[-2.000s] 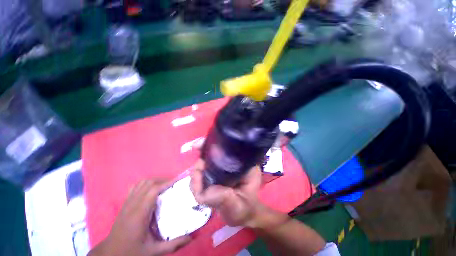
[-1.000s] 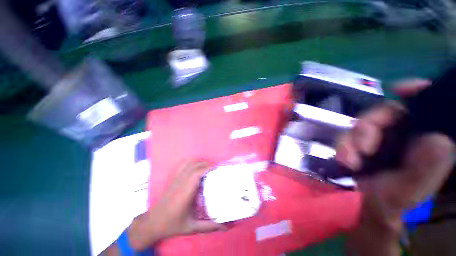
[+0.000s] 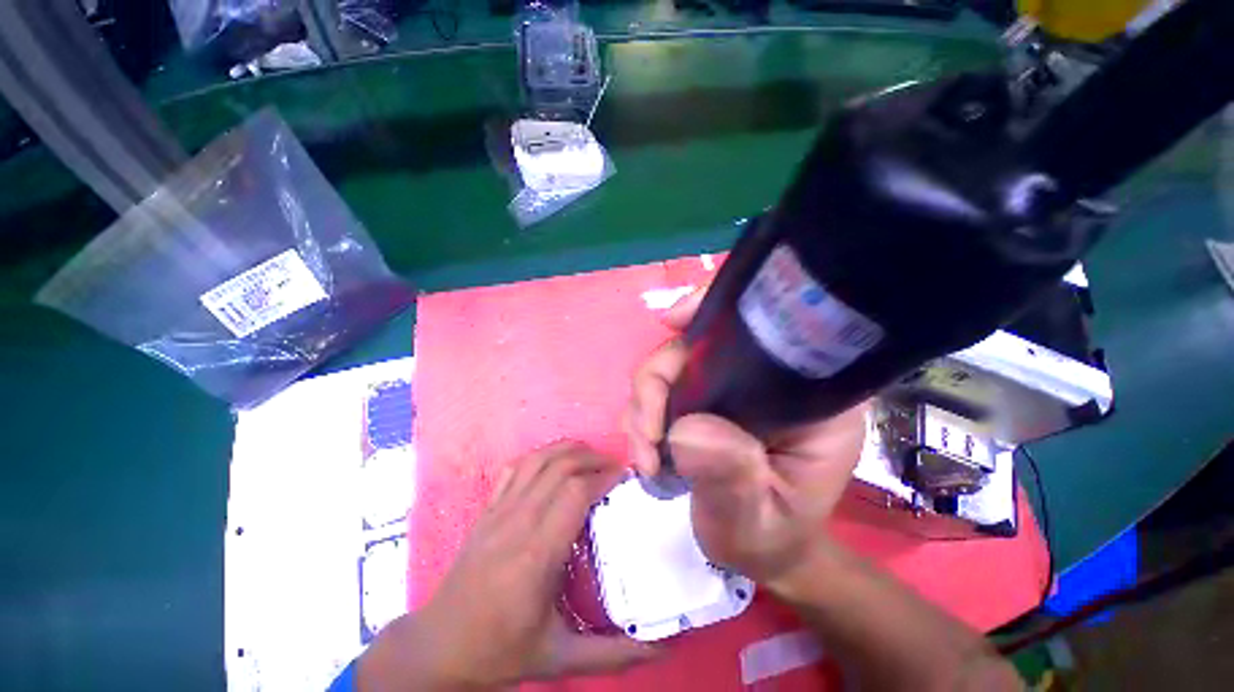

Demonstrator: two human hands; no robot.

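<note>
A white rounded-square device housing (image 3: 666, 575) lies on the red mat (image 3: 501, 352), with clear film at its left side. My left hand (image 3: 508, 575) holds the housing from the left, thumb along its lower edge. My right hand (image 3: 758, 473) grips the lower end of a thick black electric screwdriver (image 3: 846, 270), tilted over the housing. The driver's end is at the housing's upper edge. Its tip and any screw are hidden by my fingers.
A black and silver screw feeder (image 3: 947, 439) stands at the mat's right, partly behind the driver. White printed paper (image 3: 305, 541) lies left of the mat. A labelled clear bag (image 3: 244, 291) is behind it. A bagged white unit (image 3: 555, 156) lies on the green bench.
My right hand has come back from the feeder at the right, bringing the screwdriver over the housing. My left hand still holds the housing.
</note>
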